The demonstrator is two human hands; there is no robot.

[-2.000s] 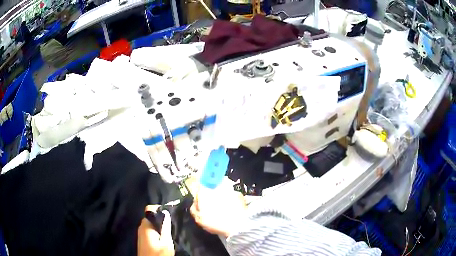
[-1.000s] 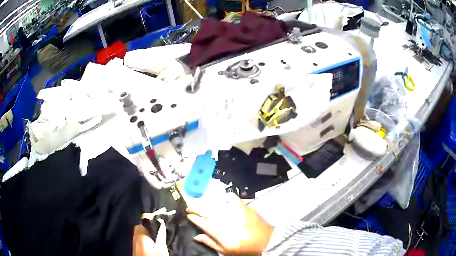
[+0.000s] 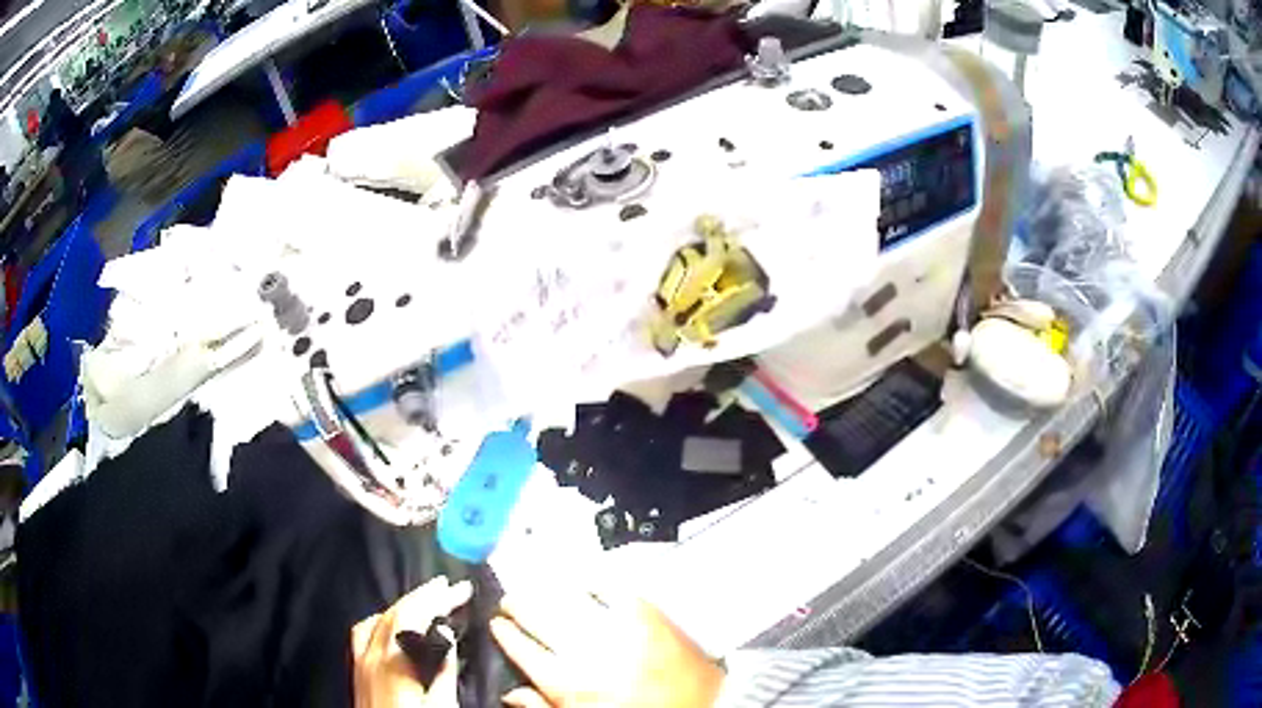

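A large black garment panel (image 3: 208, 567) lies left of the needle area and runs down past the bottom edge. My left hand (image 3: 404, 647) grips its edge at the bottom centre, cut off by the picture's rim. My right hand (image 3: 602, 650) lies beside it, fingers pressed on the cloth; the back of the hand is washed out. A blue plate (image 3: 487, 494) stands just above my fingers, beside the needle area of the white sewing machine (image 3: 554, 263). The needle is hidden or too blurred to see. Black labels (image 3: 651, 457) are piled under the machine arm.
A paper sheet (image 3: 554, 311) with a gold metal piece (image 3: 710, 288) hangs on the arm. Maroon cloth (image 3: 595, 83) lies on top. A pale round pad (image 3: 1021, 362), a plastic bag (image 3: 1086, 249) and yellow snips (image 3: 1138, 180) are at right. Cream-white pieces (image 3: 235, 277) sit behind.
The view has shifted, so the machine appears further left and turned. Both hands stay on the black cloth at the bottom; the left hand's fingers show higher and more fully than a second ago.
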